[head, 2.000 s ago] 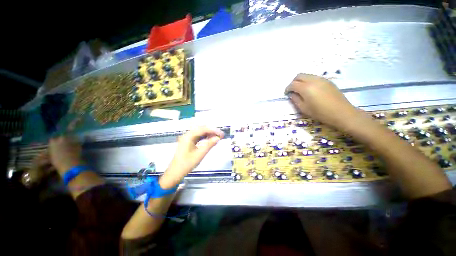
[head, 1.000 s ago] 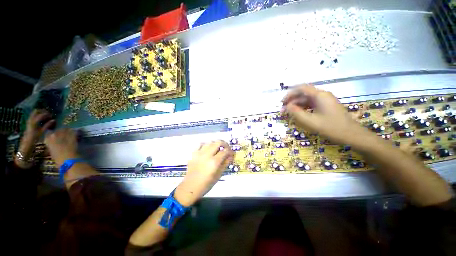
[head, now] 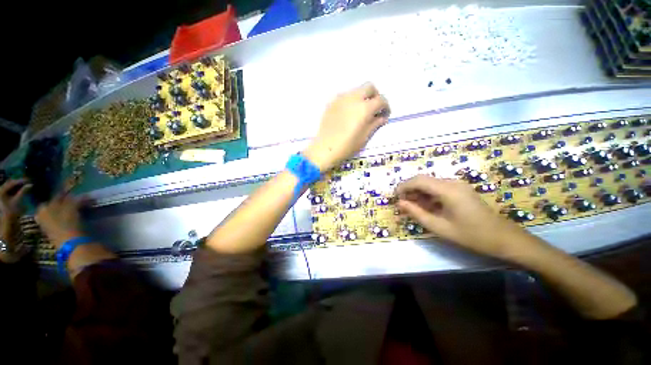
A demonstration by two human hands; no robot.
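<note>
Circuit board panels (head: 442, 161), tan-yellow and dotted with dark parts, lie in the metal conveyor rail (head: 371, 257). My left hand (head: 350, 121), with a blue strap (head: 303, 168) on its wrist, is over the bench edge above the panel's left end, fingers curled. Its fingertips are turned away, so its grip is unclear. My right hand (head: 446, 207) is low over the panel, fingertips close together near the parts. Whether it holds a part cannot be told. Two small dark components (head: 439, 83) lie on the white bench.
Many white bits (head: 471, 37) are scattered on the bench. Stacked boards (head: 191, 107) sit at left on a green mat, with a pale flat block (head: 202, 155) and a gold-brown heap (head: 114, 139). More stacked boards (head: 617, 36) stand at far right. A neighbour's hands (head: 63, 215) are at left.
My left hand has moved up and right from the panel's left end to the bench edge. My right hand has moved down from the bench edge to the panel. The view has shifted somewhat.
</note>
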